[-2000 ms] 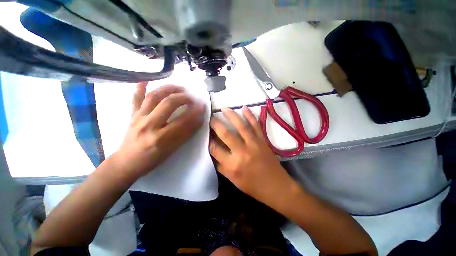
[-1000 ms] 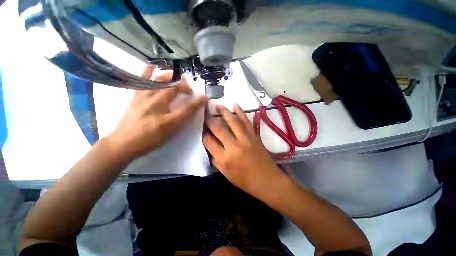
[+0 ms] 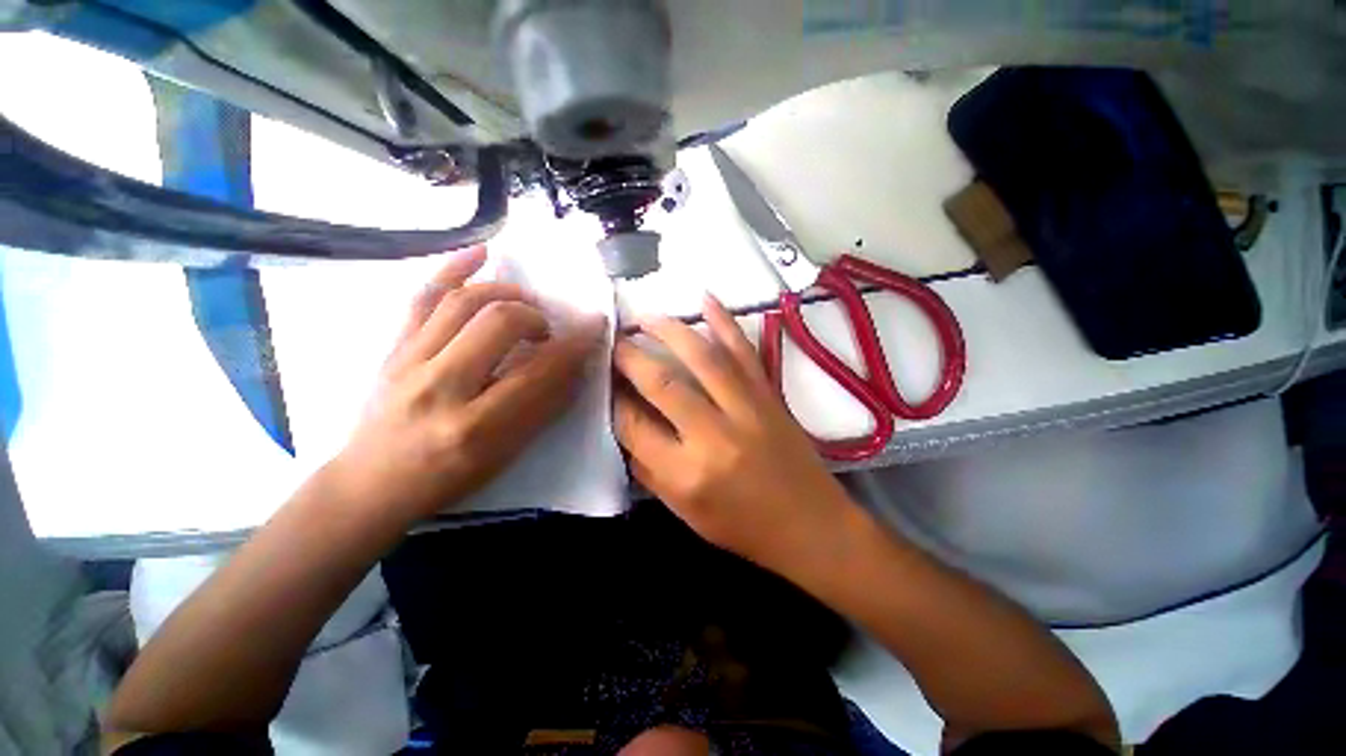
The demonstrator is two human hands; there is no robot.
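Note:
A white cut piece (image 3: 568, 476) lies on the machine table, its right edge running up to the needle area (image 3: 627, 222). My left hand (image 3: 470, 387) lies flat on the piece, fingers spread. My right hand (image 3: 706, 414) rests at the piece's right edge, by a thin dark strip; its fingertips are just below the needle area. Whether either hand pinches the fabric is not clear. Red-handled scissors (image 3: 883, 343) lie right of my right hand, blades pointing up-left. The sewing machine head (image 3: 768, 67) fills the top.
A black smartphone (image 3: 1115, 214) lies at right beside a small brown block (image 3: 986, 232). A blue checked fabric (image 3: 236, 318) lies at left. Stacked pale pieces (image 3: 1107, 510) are below the table at right, and more pale pieces (image 3: 340, 687) at lower left.
Since two seconds ago, the white piece's lower edge has moved up toward the needle and now ends near the table edge. The camera view has shifted; both hands stay beside the needle area.

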